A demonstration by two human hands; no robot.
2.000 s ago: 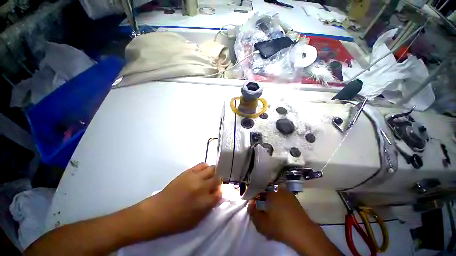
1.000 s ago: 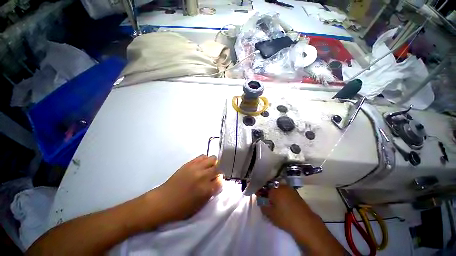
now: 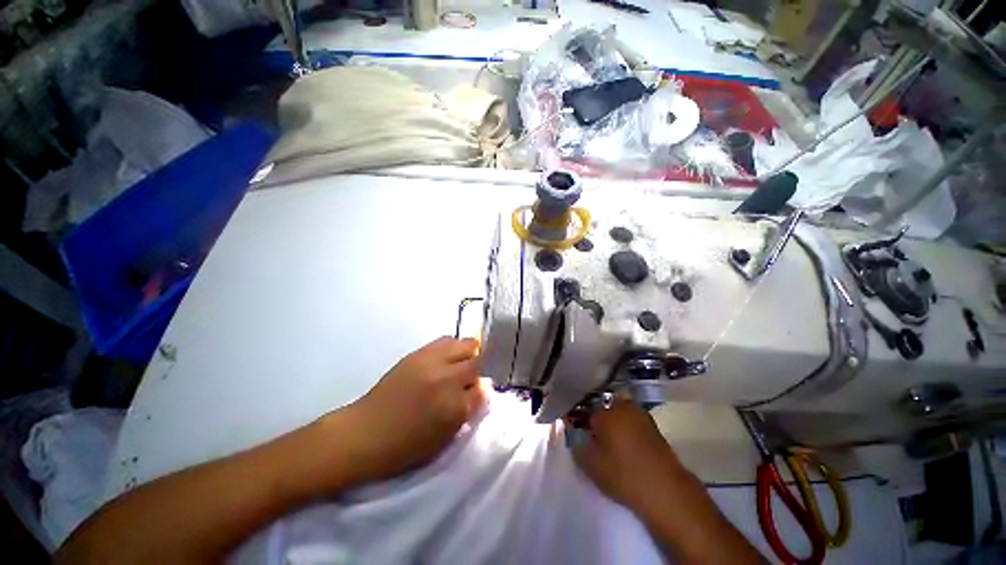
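Note:
A white garment piece lies bunched from the needle area down toward my lap, brightly lit under the left end of the sewing machine head. My left hand is closed on the cloth's left edge, just left of the head. My right hand holds the cloth on the right, its fingertips partly hidden by the head's lower parts. The needle and presser foot are hidden by the head and glare.
Scissors with red and yellow handles lie right of my right hand. A beige cloth, a plastic bag with a dark phone-like rectangle and a red tray are behind. A blue bin stands left.
Both hands keep their grip on the cloth beside the needle area. My left hand sits slightly higher than two seconds ago, and the cloth's folds have shifted a little.

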